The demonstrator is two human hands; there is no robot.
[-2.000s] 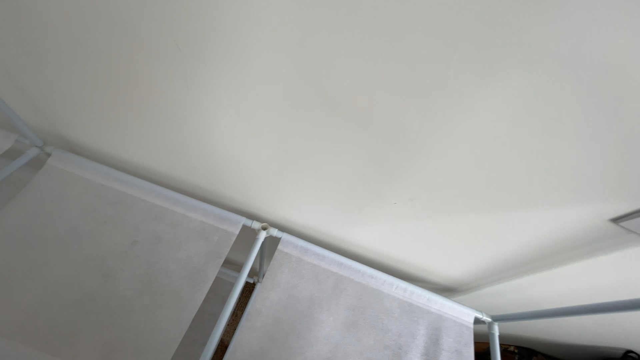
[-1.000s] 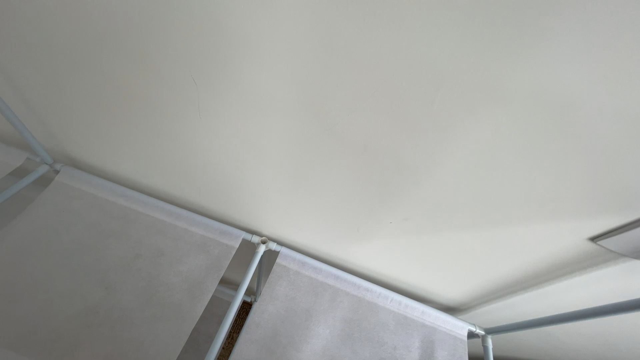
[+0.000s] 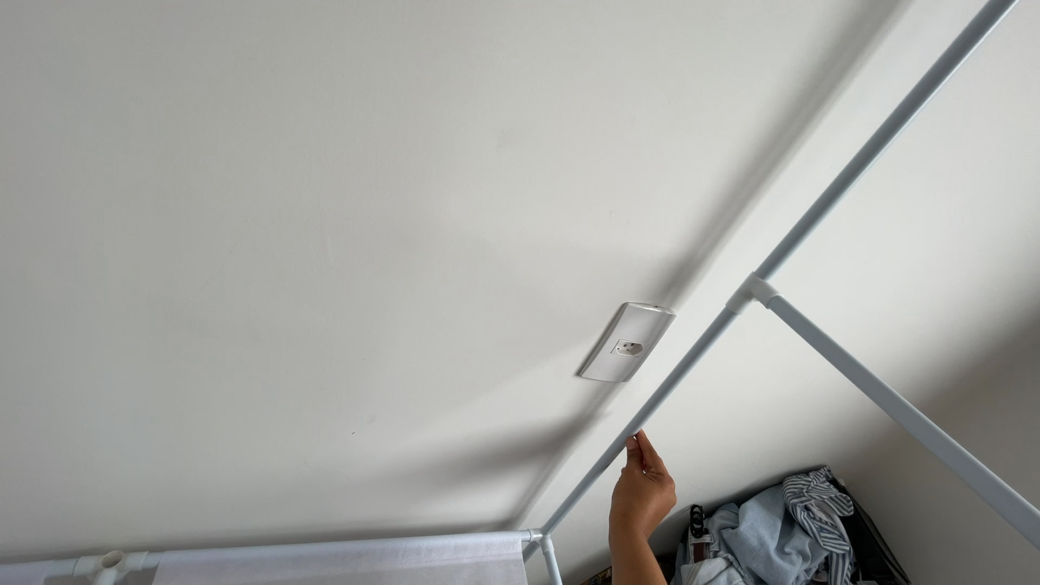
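Observation:
My right hand (image 3: 642,496) reaches up from the bottom edge, right of centre. Its thumb and fingertips pinch the lower stretch of a slanting pale blue-grey tube (image 3: 678,370) of a rack frame. Above the hand, a white plastic T-connector (image 3: 750,294) joins this tube to a second tube (image 3: 894,402) that runs down to the right. Below the hand, the tube meets a corner connector (image 3: 532,536) beside a white fabric panel (image 3: 349,561) hung on a horizontal tube. My left hand is out of view.
A white wall socket (image 3: 627,343) sits on the pale wall behind the slanting tube. A pile of clothes (image 3: 764,536), with denim and striped cloth, lies at the lower right. Another white connector with an open top (image 3: 112,561) is at the lower left.
The view has swung far to the right. My right hand has come into view and is on the slanting tube; no hand showed in the earlier frames.

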